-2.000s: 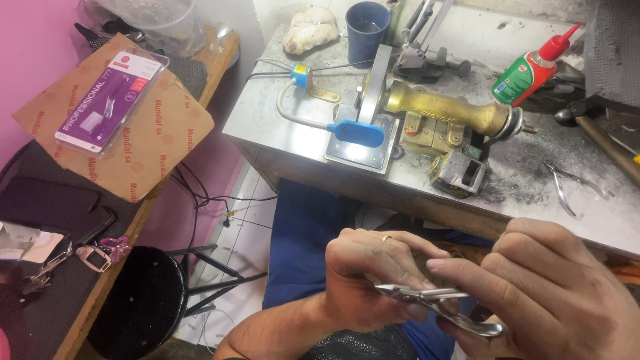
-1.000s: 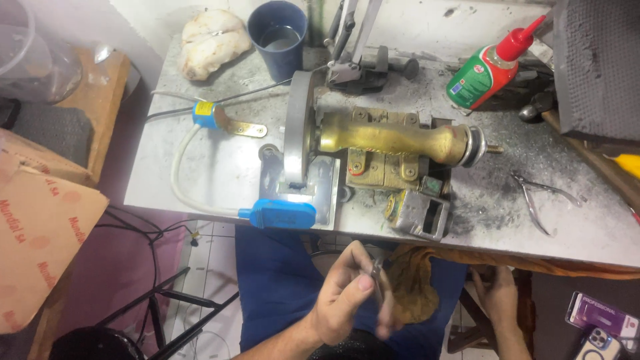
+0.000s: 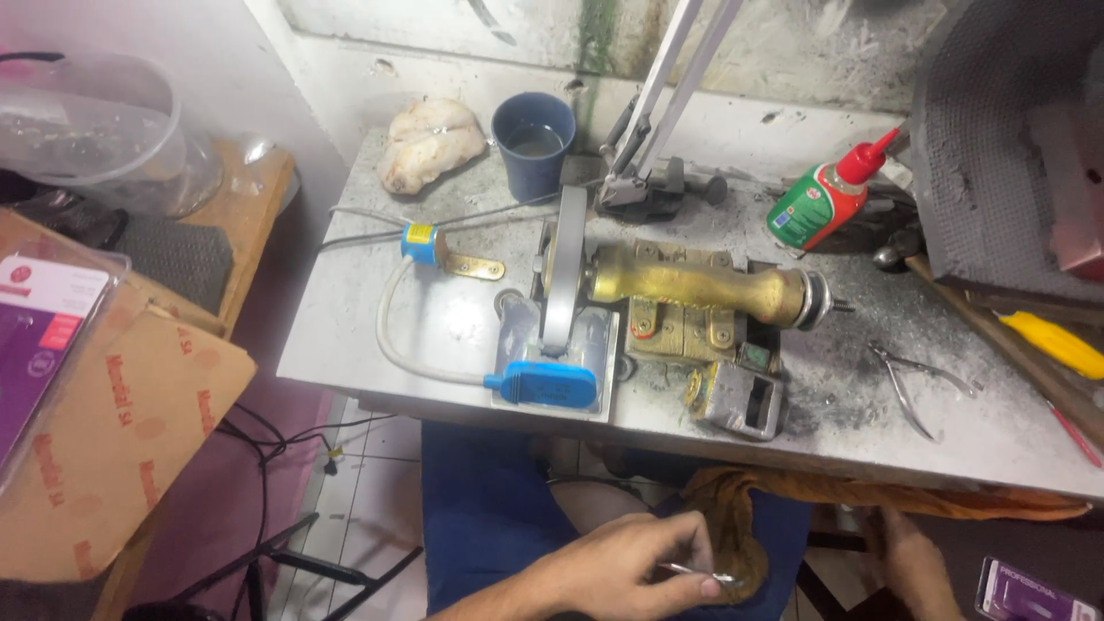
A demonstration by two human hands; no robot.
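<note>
My left hand [image 3: 642, 565] grips a small metal tool [image 3: 703, 573], probably nippers, over a brown cloth [image 3: 733, 539] at the bench edge. At the lower right, my right hand [image 3: 910, 556] hangs below the bench edge; its fingers are partly hidden under the edge and what they do cannot be seen. Above both hands stands a brass-coloured grinder [image 3: 699, 286] with a grey wheel [image 3: 567, 267] at its left end. A blue plastic water nozzle [image 3: 552, 385] lies in front of the wheel. Another pair of metal nippers [image 3: 906, 388] lies spread on the bench at the right.
The white bench [image 3: 414, 319] holds a blue cup [image 3: 533, 147], a pale lump [image 3: 431, 145], a lamp clamp [image 3: 655, 190] and a green and red bottle [image 3: 828, 194]. A yellow handle [image 3: 1052, 343] is at the right. At the left, a cardboard sheet [image 3: 147, 431] lies on a wooden shelf.
Two seconds ago both hands were together around metal nippers; now they are apart, with the tool in my left hand. My right hand has moved away to the right, below the bench edge. The view has shifted.
</note>
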